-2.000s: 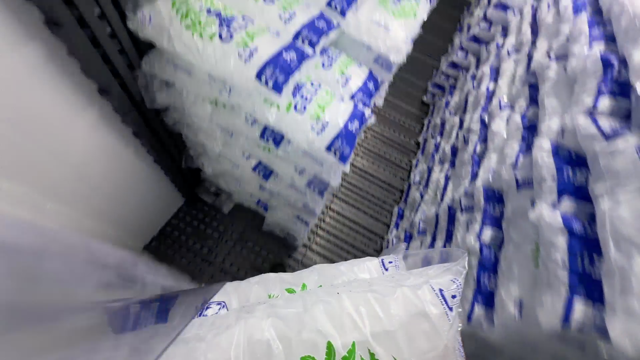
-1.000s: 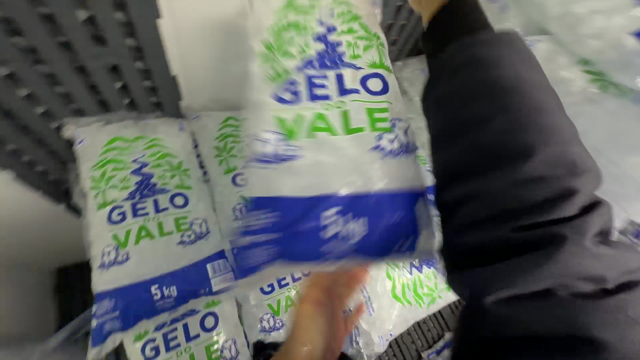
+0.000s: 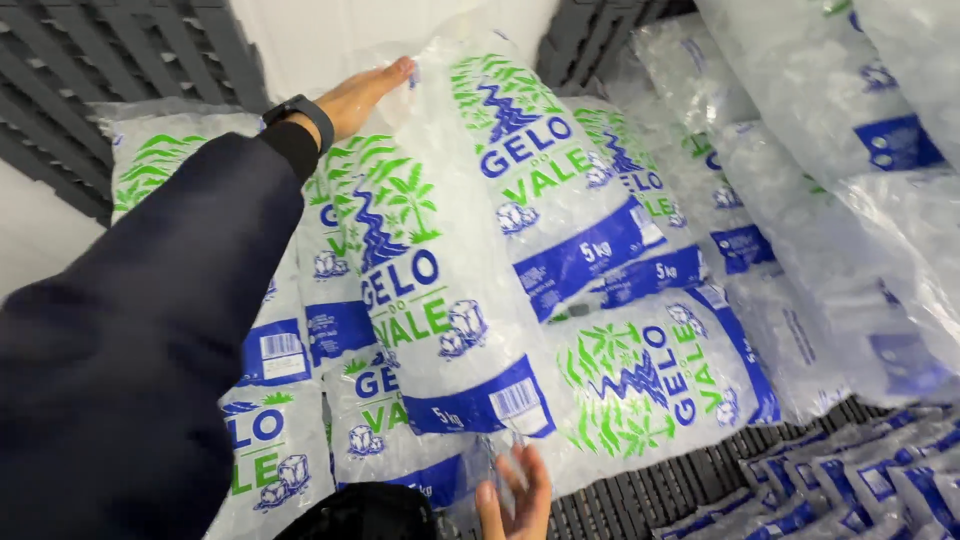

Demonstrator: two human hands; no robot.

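A clear plastic bag of ice [image 3: 450, 300] with blue and green print lies slightly tilted over other bags of the same kind. At its upper end is my left hand [image 3: 367, 97], with a dark watch on the wrist; its fingers are extended against the plastic, and whether they grip it is hidden. My right hand [image 3: 517, 491] is just below the bag's lower end, fingers apart near the loose plastic edge. Another ice bag [image 3: 536, 172] lies against the right side of the first one, and a bag turned sideways [image 3: 652, 375] lies below that.
More ice bags lie on the left [image 3: 277, 450] and in a pile on the right [image 3: 795, 300]. Slatted dark plastic panels [image 3: 142, 52] stand behind, beside a white wall [image 3: 300, 37]. Dark ribbed flooring [image 3: 637, 487] shows below, with stacked bags [image 3: 862, 480] at the lower right.
A bag was held up between a hand at its top and one beneath it; a bag now rests on the others. My left arm now reaches across to the bag's upper end. The view has shifted strongly.
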